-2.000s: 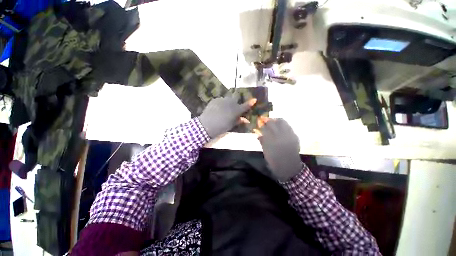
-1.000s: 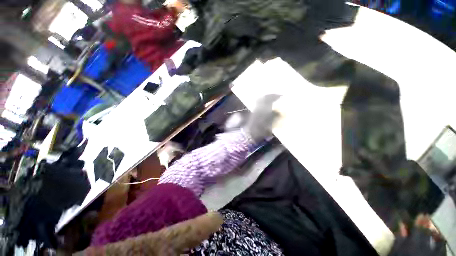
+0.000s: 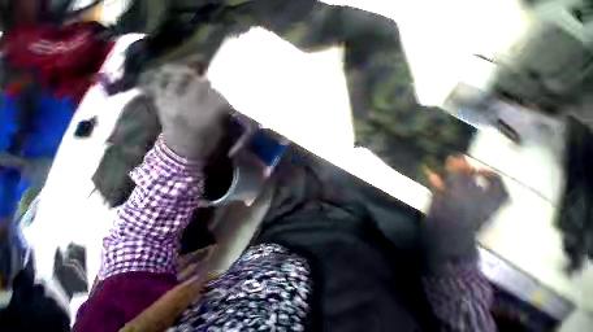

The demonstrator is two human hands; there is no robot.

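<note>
A camouflage panel point(image 3: 385, 87) runs from the pile of cut pieces point(image 3: 260, 16) at the top down to the right on the white sewing table. My right hand point(image 3: 463, 188), in a grey fingerless glove, holds the panel's lower right end near the table's front edge. My left hand point(image 3: 188, 110), also gloved and blurred, is at the left over the pile's lower edge beside the side table. Whether its fingers hold anything cannot be told. The needle area cannot be made out in the blur.
Dark stacked panels point(image 3: 127, 149) and a small black rectangle point(image 3: 85, 127) lie on the left side table. A pale rounded cup-like thing point(image 3: 250, 178) is below the table edge. A person in red point(image 3: 58, 55) and blue bins point(image 3: 42, 123) are at the far left.
The view first swung left and has partly swung back. My left hand has left the panel near the needle and moved to the pile at the left. My right hand stays at the panel's end.
</note>
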